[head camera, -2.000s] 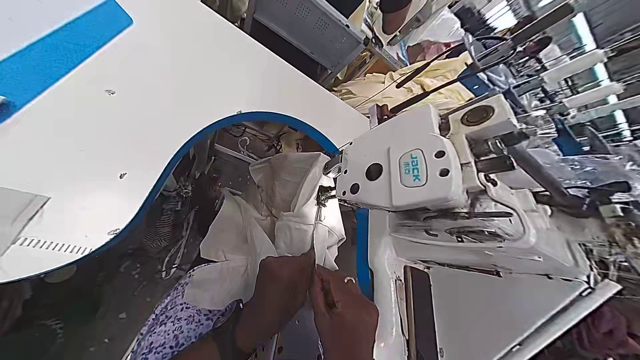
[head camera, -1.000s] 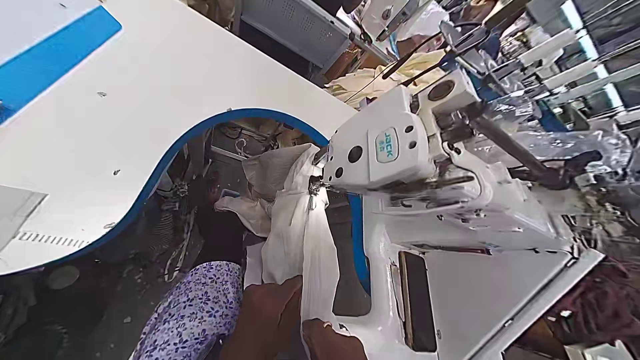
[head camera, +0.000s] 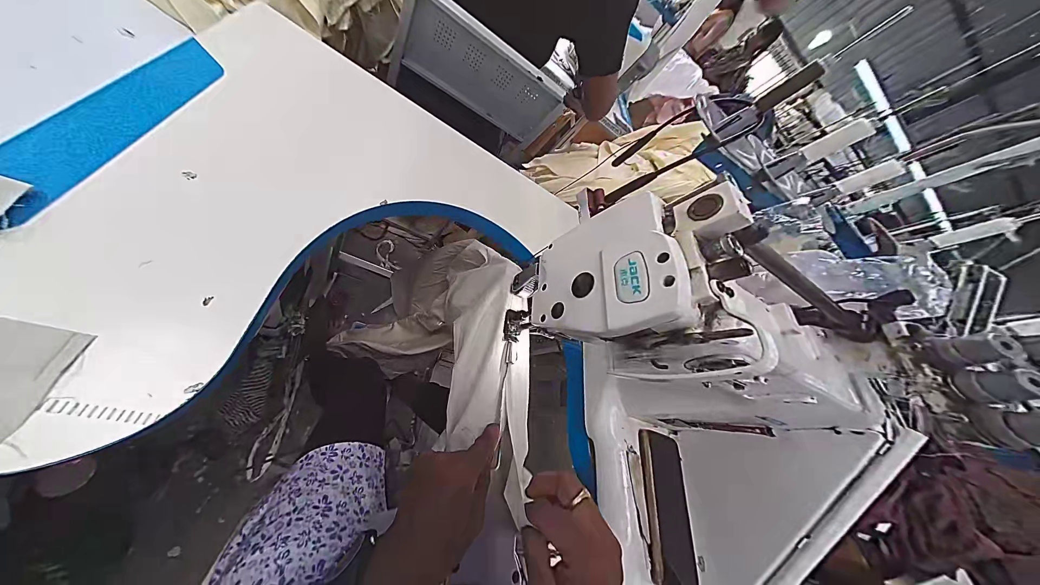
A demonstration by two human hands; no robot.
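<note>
A white Jack industrial sewing machine (head camera: 617, 276) stands right of centre, its presser foot (head camera: 515, 325) over off-white fabric (head camera: 479, 349). The cloth hangs down on the far side and runs in a narrow strip toward me. At the bottom centre, my left hand (head camera: 447, 504) presses on the fabric's left edge, thumb along it; part of its grip is hidden. My right hand (head camera: 569, 520), with a ring on one finger, pinches the fabric's right edge just below the foot, its fingers curled.
A white tabletop (head camera: 325, 138) with a blue curved edge (head camera: 276, 301) lies on the left. Thread cones (head camera: 983, 366) stand at the right. Cream cloth (head camera: 626, 162) lies behind the machine. Another person's arm (head camera: 600, 93) shows at the top. Purple-flowered cloth (head camera: 309, 512) covers my lap area.
The fabric now runs in a straighter strip from the foot to my hands than two seconds ago, when it lay bunched. Both hands sit higher in view than a second ago. Another person's arm has appeared behind.
</note>
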